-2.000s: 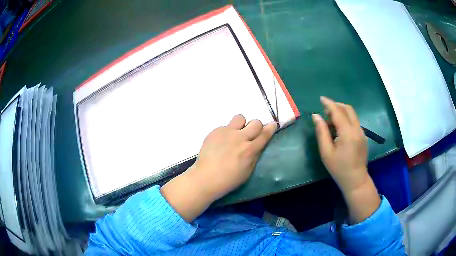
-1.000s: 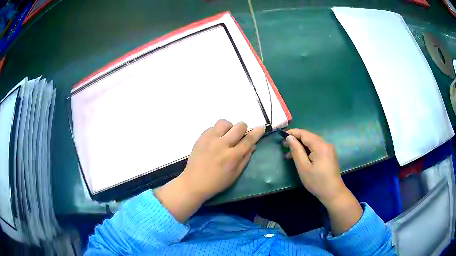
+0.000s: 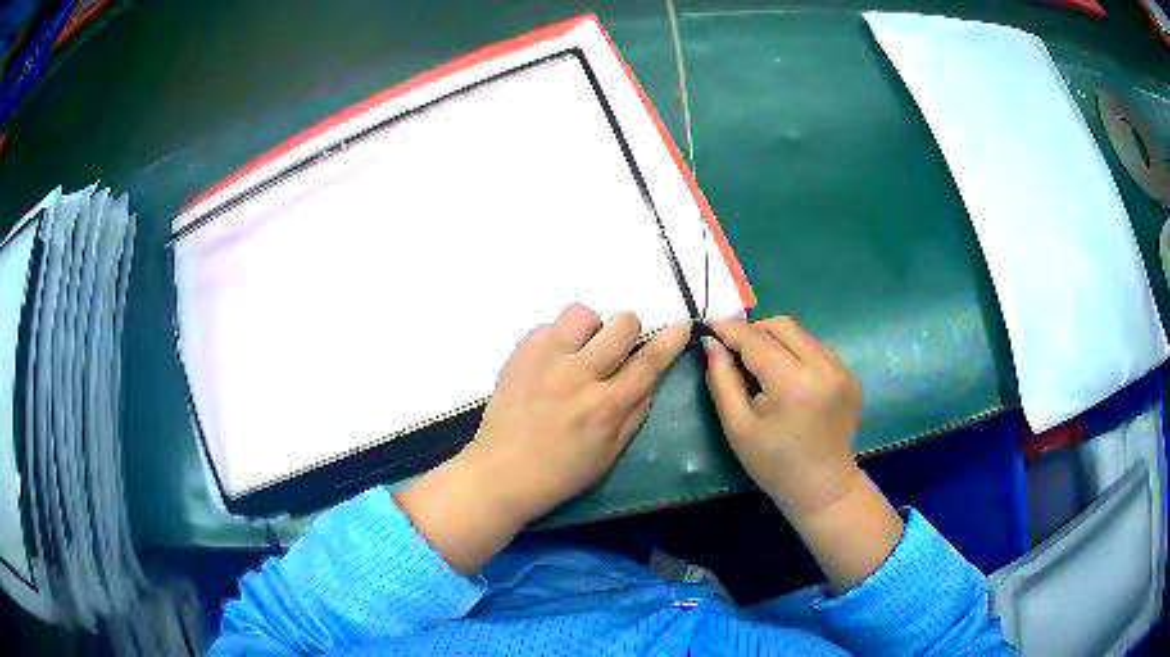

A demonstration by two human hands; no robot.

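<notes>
A thin black bezel frame [image 3: 625,144] lies on white sheets over a red-orange board [image 3: 721,244], whose edge shows along the far and right sides. My left hand [image 3: 565,404] rests on the near edge, its fingertips pressed at the near right corner. My right hand [image 3: 789,404] is pinched at the same corner around a small dark tool, mostly hidden by the fingers. A narrow pale tape strand [image 3: 683,96] runs from the far side of the bench across the board edge to that corner. The fingertips of both hands nearly touch.
A fanned stack of white sheets with dark edges [image 3: 84,385] stands at the left. A white sheet [image 3: 1014,193] lies at the right on the green mat [image 3: 847,193]. A tan tape roll [image 3: 1132,144] lies at the far right. Grey-white padded items [image 3: 1084,565] are below the bench edge.
The dark tool lay on the mat at first; my right hand has since taken it and moved left to the corner. My left hand has shifted slightly left. The strand now lies across the board edge.
</notes>
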